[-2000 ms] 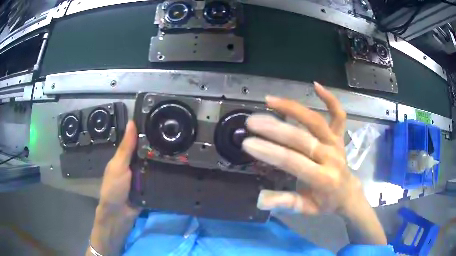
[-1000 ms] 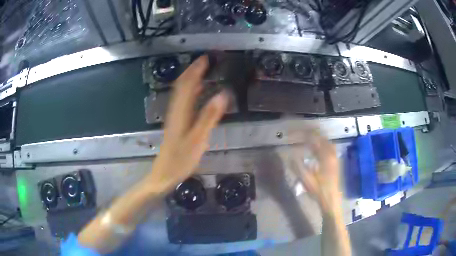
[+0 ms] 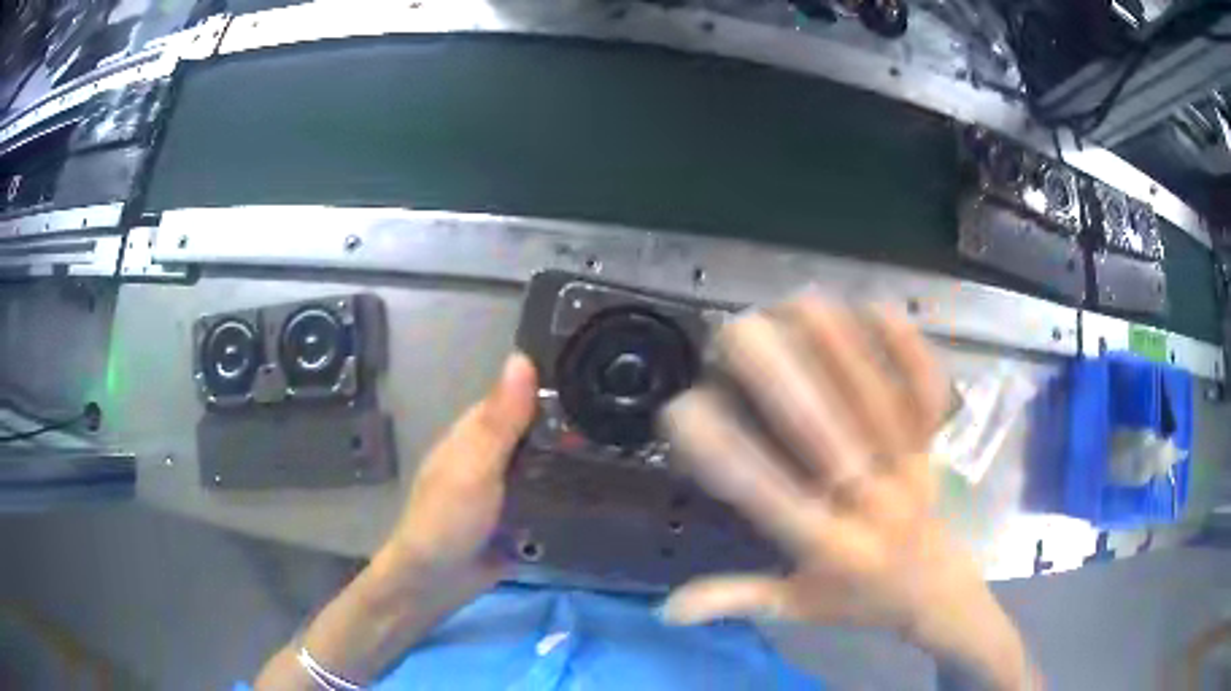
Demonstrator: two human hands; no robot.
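A carrier fixture (image 3: pixel 608 506) is held tilted up at the front of the bench, close to my blue smock. Its left speaker driver (image 3: pixel 626 377) shows as a black ring with a shiny centre; the right one is hidden by my right hand. My left hand (image 3: pixel 466 473) grips the fixture's left edge, thumb on the front. My right hand (image 3: pixel 824 446) is blurred, over the fixture's right half, fingers bent; whether its fingertips touch the driver is hidden. A second fixture (image 3: pixel 294 446) with two drivers lies on the bench at the left.
The green conveyor belt (image 3: pixel 540 135) runs beyond the silver side rail (image 3: pixel 459 240). Two fixtures (image 3: pixel 1019 250) sit on the belt at the right. A blue parts bin (image 3: pixel 1091 446) holds a whitish item. A crumpled clear piece (image 3: pixel 983 421) lies beside it.
A second ago both hands were apart over the belt and bench. Now my left hand holds a fixture up and my right hand is over it. The view has shifted, with fewer belt fixtures showing.
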